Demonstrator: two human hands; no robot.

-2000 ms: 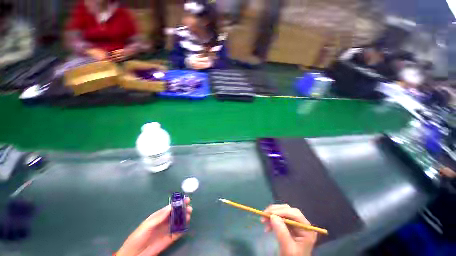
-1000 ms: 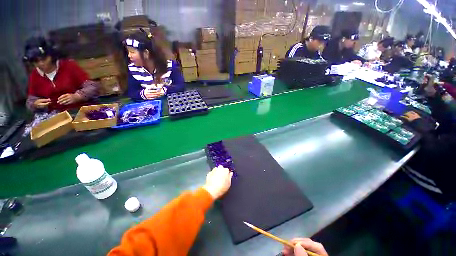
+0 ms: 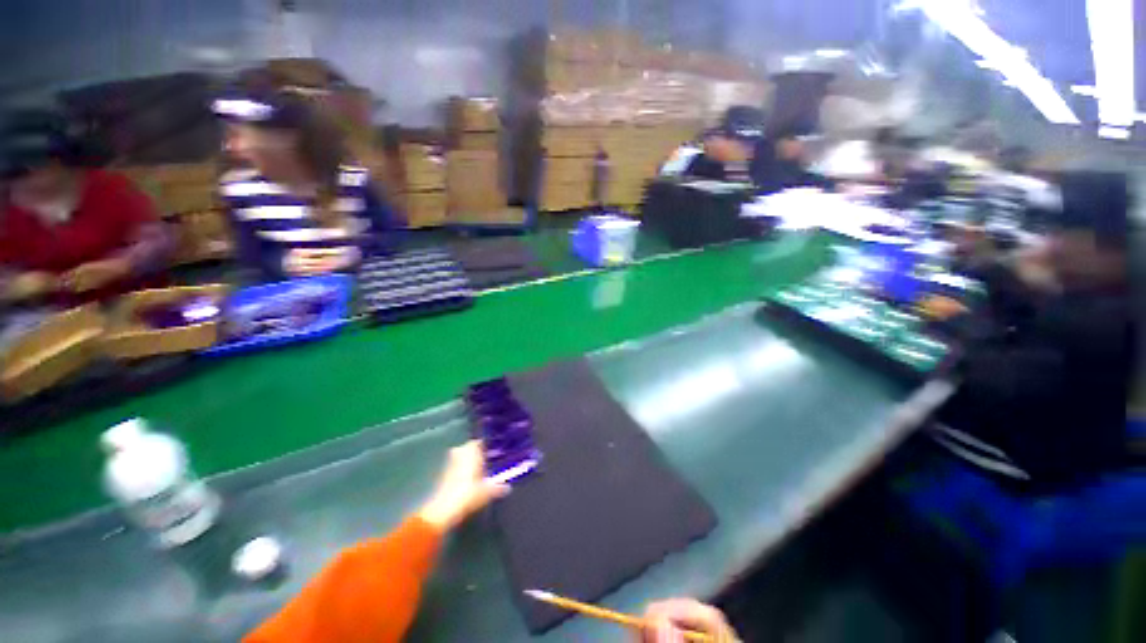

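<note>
My left hand, in an orange sleeve, grips the near end of a dark purple plastic housing at the left edge of the black foam mat. More purple housings lie in a row just beyond it. My right hand, partly cut off by the bottom edge, holds a thin yellow brush, its pale tip pointing left over the mat's near end. A white bottle and a small white cap stand on the bench to the left. The picture is blurred.
A green conveyor belt runs behind the bench. Across it are cardboard trays, a blue tray, a black blister tray and seated people. At right are green boards in a black tray and a person in dark clothes.
Two seconds ago my left hand held a housing near the cap; since one second ago it has been at the mat's row. The view has turned right, shifting the scene left. The brush stays in my right hand.
</note>
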